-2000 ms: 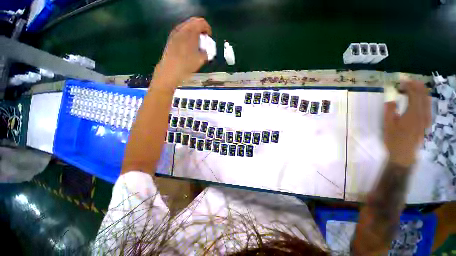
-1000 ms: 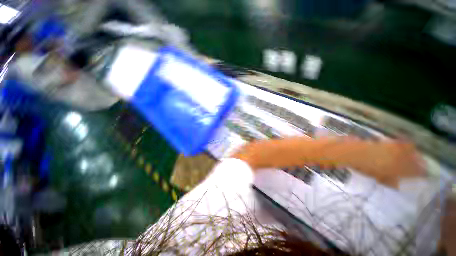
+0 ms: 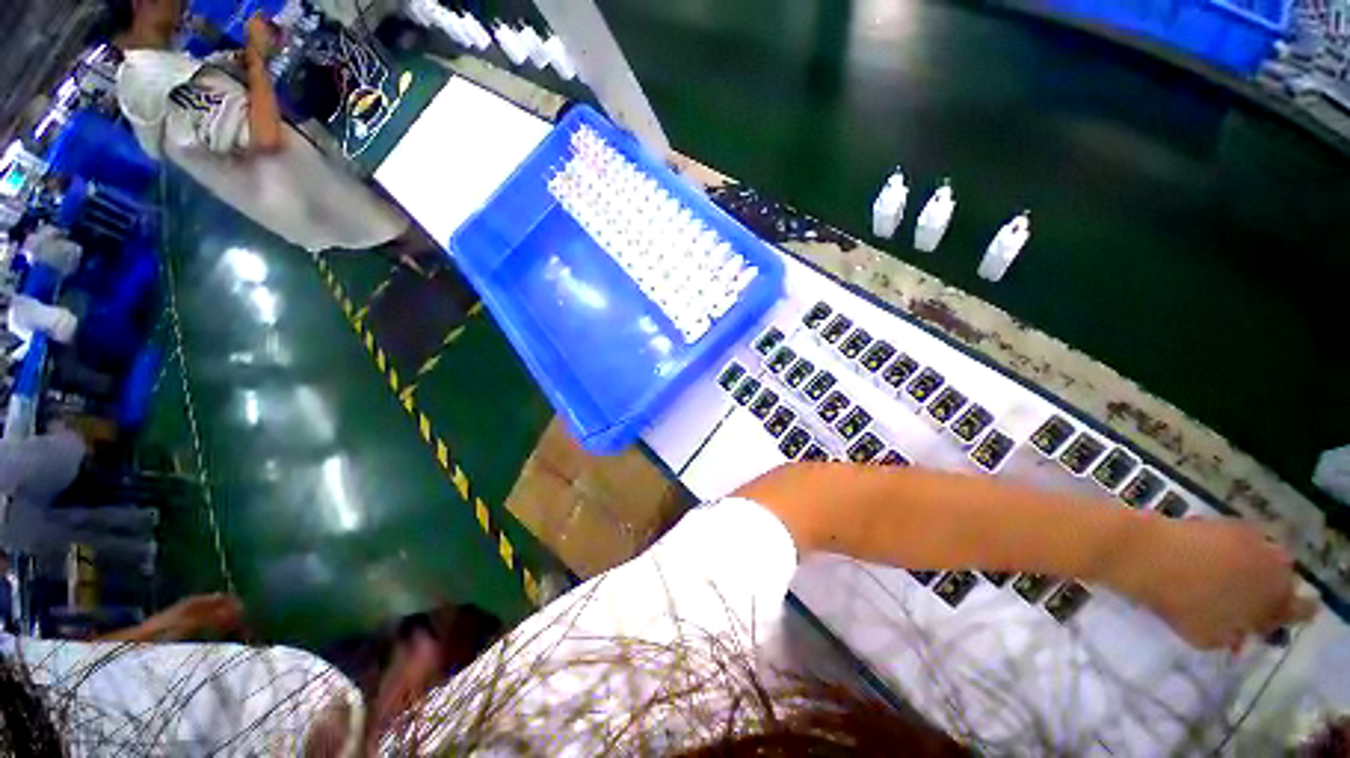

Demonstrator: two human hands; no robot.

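Small dark-faced inserts with pale edges stand in slanting rows on the white work surface. My left forearm crosses over some of them. My left hand is at the right end of the bench, fingers bent together. A small dark spot shows by its fingertips, and I cannot tell whether it holds anything. My right hand is not in view. Three white units stand apart on the green belt. A blue bin on the bench holds white pieces in tight rows along its belt side.
A worn, speckled rail runs between bench and belt. A brown box is beside the bench. One person is at the upper left, another person's white sleeve at the lower left. Blue crates show at the top right.
The view has swung left and tilted. My left hand has gone from over the belt to the bench's right end. My right hand has left the view. The blue bin now shows whole.
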